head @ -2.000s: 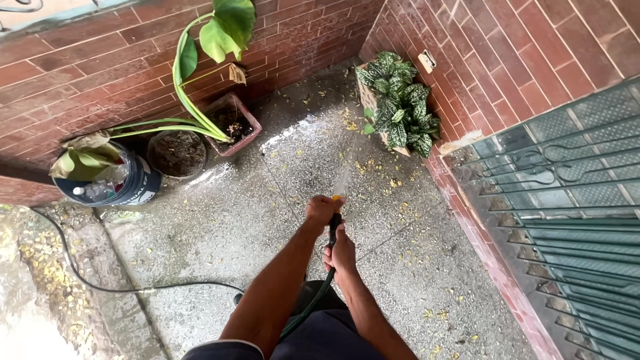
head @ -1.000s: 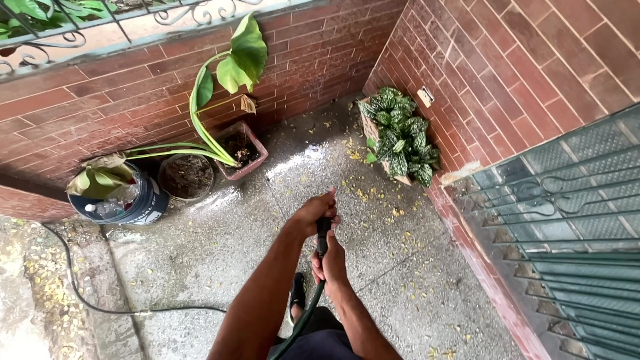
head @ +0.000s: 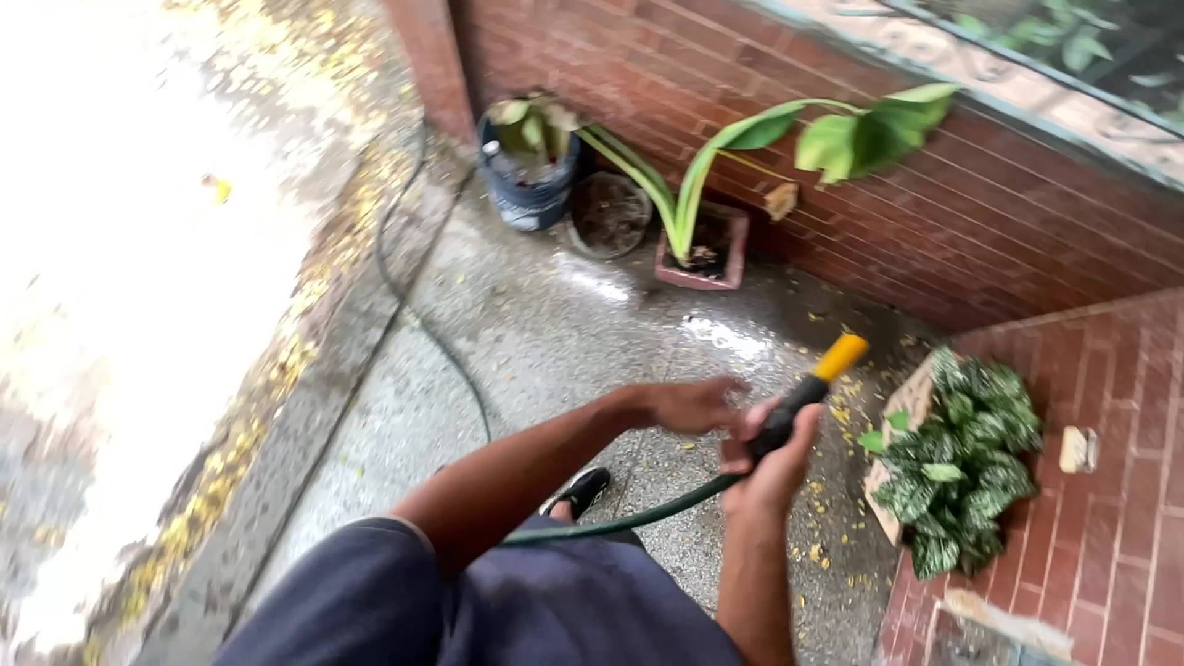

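Note:
A hose nozzle (head: 794, 416) with a black body and a yellow tip points up and to the right. My right hand (head: 772, 462) is closed around its black body, near where the green hose (head: 638, 522) joins it. My left hand (head: 700, 405) is just left of the nozzle, its fingers apart and blurred; whether the fingertips touch the nozzle cannot be told. The hose runs from the nozzle back across my body at waist height. Wet, shining patches (head: 726, 337) lie on the speckled floor ahead of the nozzle.
A leafy plant (head: 962, 453) stands at right by the brick wall (head: 1110, 555). Along the far wall are a square pot (head: 700, 279), a round pot (head: 575, 242) and a blue bucket (head: 523, 199). More hose (head: 435, 338) crosses the floor at left, near fallen yellow leaves.
My left hand has come off the front of the nozzle, where both hands were together, and its yellow tip now shows fully. The view has turned strongly to the left.

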